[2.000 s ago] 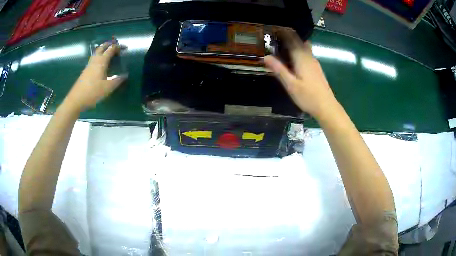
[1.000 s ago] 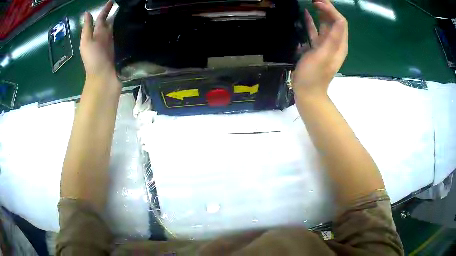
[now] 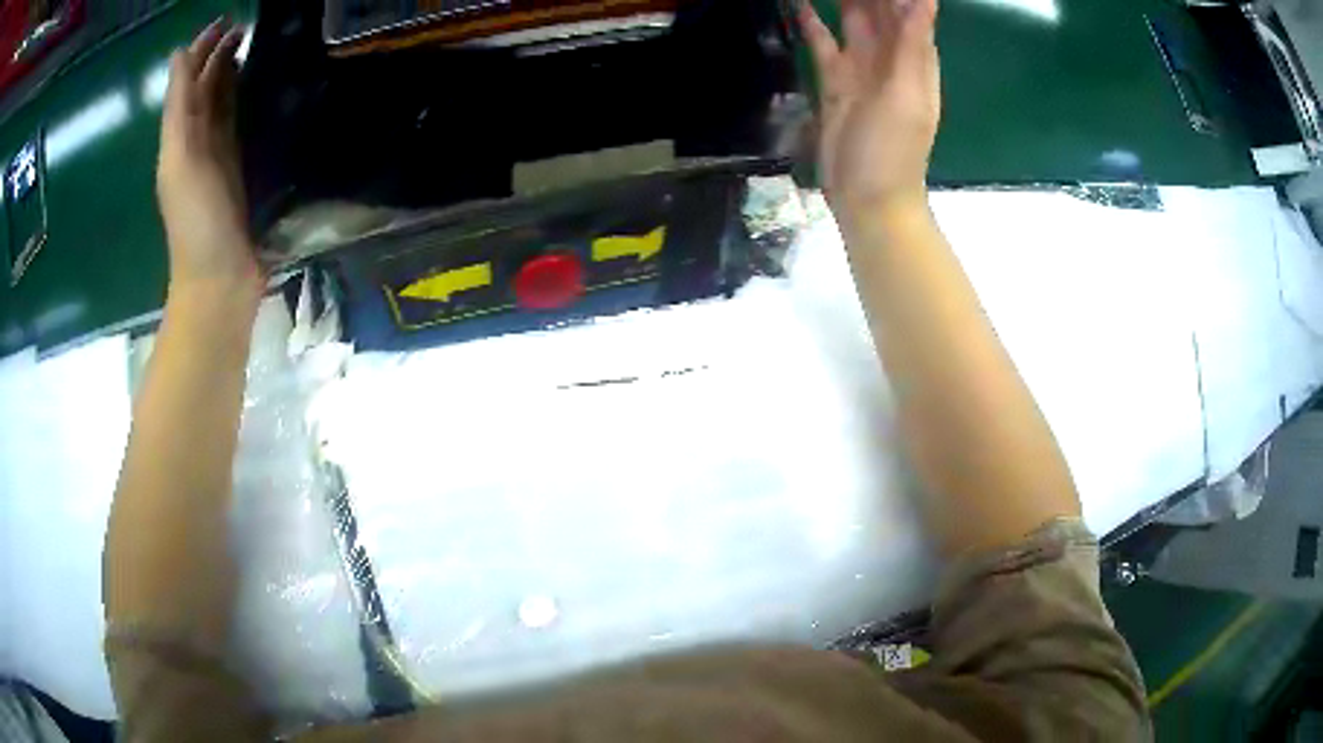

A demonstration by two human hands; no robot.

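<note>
The black pressing machine [image 3: 537, 116] stands at the top of the view, and only the lower edge of its orange-brown press fixture [image 3: 493, 32] shows there. My left hand [image 3: 203, 160] lies against the machine's left side, fingers apart. My right hand [image 3: 878, 109] lies against its right side, fingers apart, with no part seen in it. The sides' contact points are hidden by the hands. The front panel [image 3: 464, 317] carries a red emergency stop button [image 3: 550, 280] between two yellow arrows.
A green conveyor belt [image 3: 1016, 109] runs behind both hands. A phone frame [image 3: 25, 203] lies on it at the far left, and another [image 3: 1183, 73] at the right. A red parts tray [image 3: 44, 32] is at the top left. White bench cover [image 3: 580, 494] lies in front.
Both hands have left the fixture and conveyor area and now rest at the machine's sides. The view has tilted down and shifted, so the fixture is mostly out of view.
</note>
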